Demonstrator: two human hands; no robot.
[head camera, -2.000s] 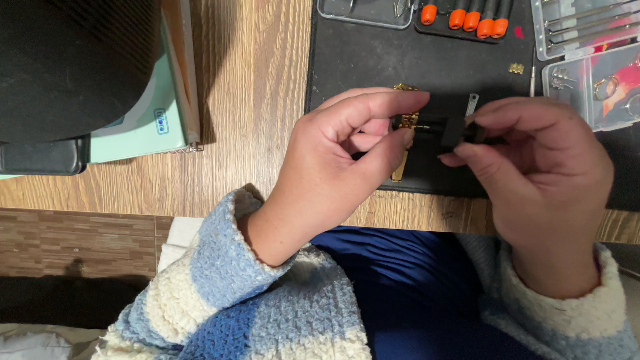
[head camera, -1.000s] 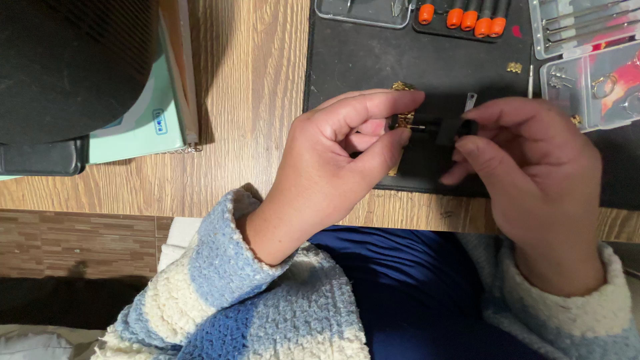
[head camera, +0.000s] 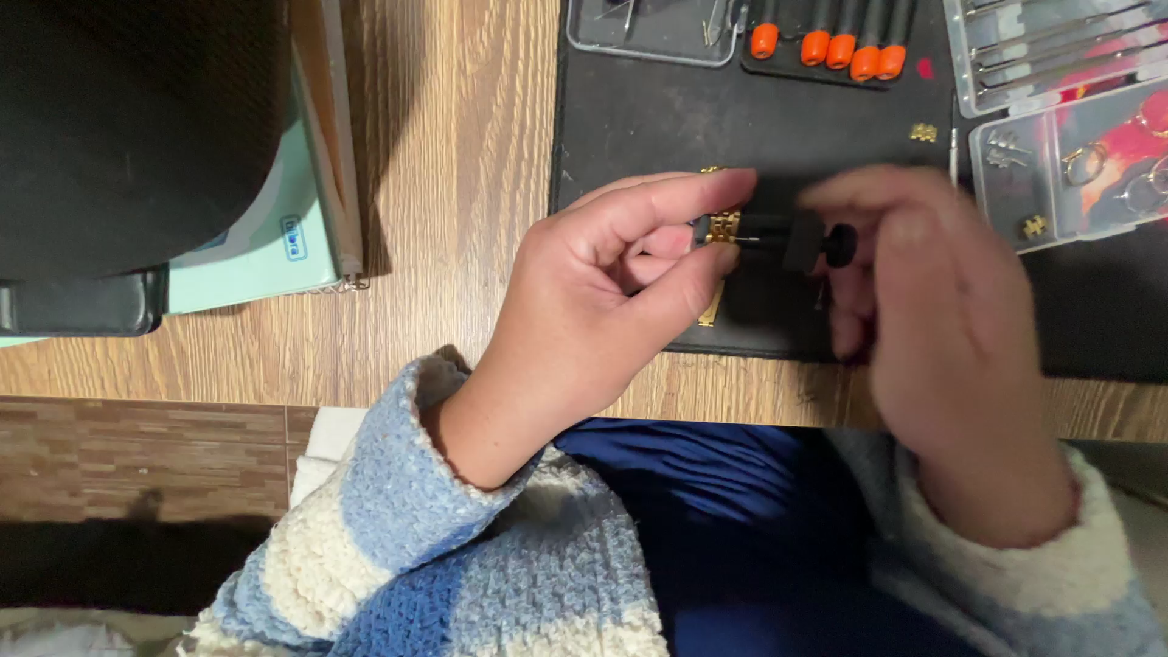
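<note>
Between the fingers and thumb of my left hand is a gold-coloured metal watch band, set in a black watch-link remover. A thin metal pin of the tool points at the band's side. One end of the band hangs below my thumb over the black mat; the rest is hidden by my fingers. My right hand is blurred beside the tool's round black knob, its fingers curled. Whether it touches the knob cannot be made out.
Orange-tipped tools in a black holder and a clear plastic box lie at the mat's far edge. An open clear case with rings and small parts stands right. A loose gold link lies on the mat. Mint-green binders are at left.
My right hand's fingers, on the tool's knob end two seconds ago, have shifted and now blur just to its right. My left hand keeps its hold on the band and tool.
</note>
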